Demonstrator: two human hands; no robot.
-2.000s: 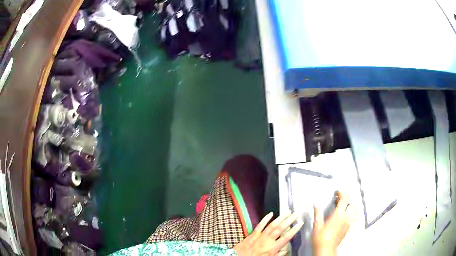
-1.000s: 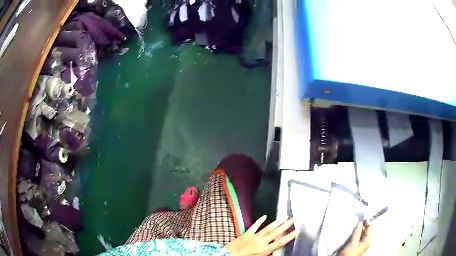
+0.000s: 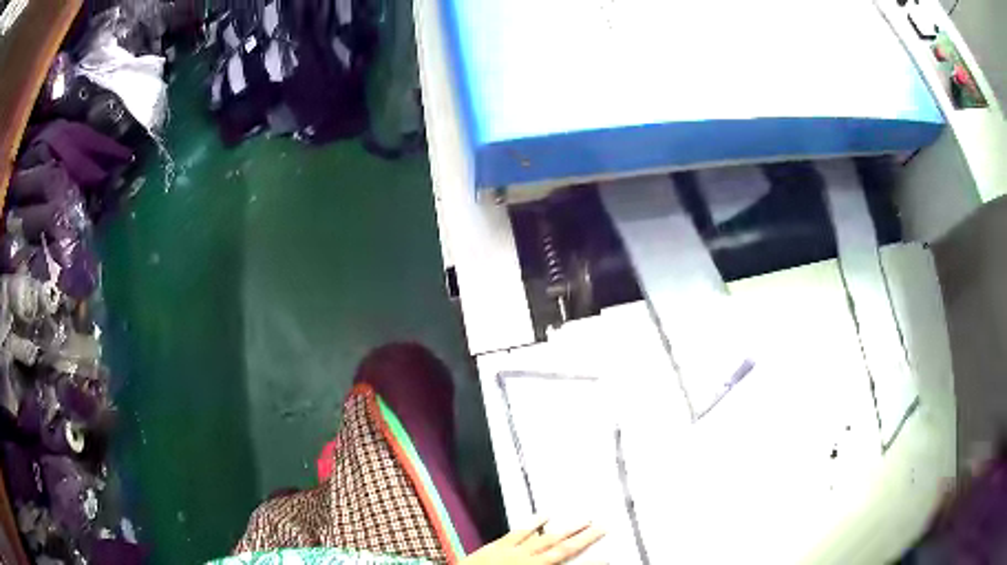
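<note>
My left hand [image 3: 536, 545] is at the bottom edge, partly cut off, fingers apart, over the near left of the white feed table [image 3: 795, 475]. My right hand is out of the picture. A pale garment panel with a dark edge [image 3: 558, 425] lies at the table's left; another dark edge shows to its right, its piece washed out by glare. A long pale strip [image 3: 676, 281] runs from the table onto the black belt. A narrower strip [image 3: 865, 298] lies to its right, also on the belt. A short pale piece [image 3: 734, 192] lies between them on the belt.
The fusing machine's white cover with blue edge [image 3: 707, 144] stands over the belt. A coiled metal fitting [image 3: 552, 259] is left of the opening, a control panel [image 3: 958, 75] at upper right. Fabric rolls [image 3: 44, 331] line the left; dark bundles [image 3: 293, 66] lie on the green floor.
The view has shifted, so the machine sits further left and more of its right side shows. My right hand has left the picture, and the panel near it is no longer clearly seen.
</note>
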